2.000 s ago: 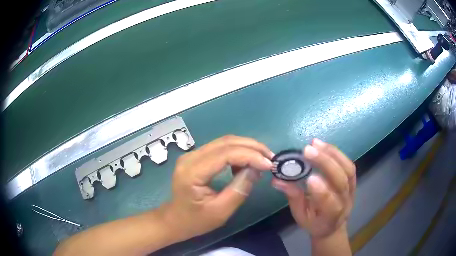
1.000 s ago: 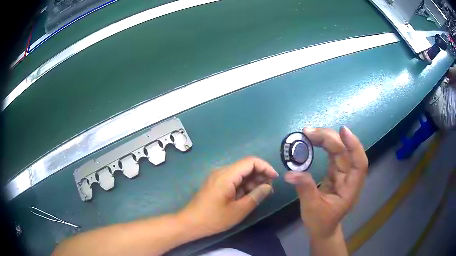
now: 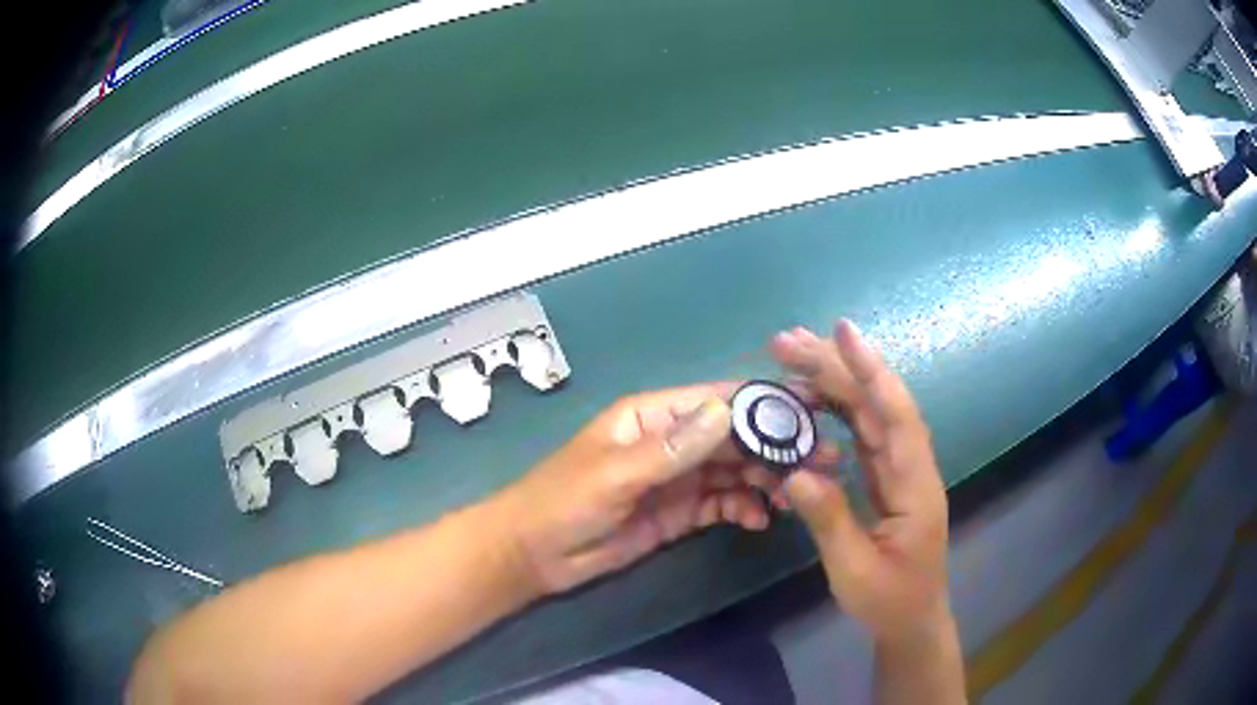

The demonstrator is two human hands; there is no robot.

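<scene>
A round speaker unit [image 3: 773, 422] with a black rim, a pale ring and a silver-grey centre is held up in front of me, its small pale marks at the lower edge. My left hand [image 3: 641, 482] grips its left side between thumb and fingers, with tan tape on the thumb. My right hand [image 3: 875, 496] is at its right side, its thumb by the lower right edge and its upper fingers raised; whether it bears on the disc is unclear. The grey metal jig [image 3: 400, 390] with five scalloped openings lies on the green surface at left.
Thin silver tweezers [image 3: 152, 552] lie at lower left, near a small shiny metal bit [image 3: 46, 584]. A metal strip [image 3: 620, 208] crosses the bench beyond the jig. A metal frame [image 3: 1137, 90] stands at upper right. A blue object [image 3: 1165, 402] is below the bench edge at right.
My left hand has come up and taken hold of the disc, which was in my right hand alone. The disc has moved left and turned, its marks now at the bottom. The view has shifted slightly.
</scene>
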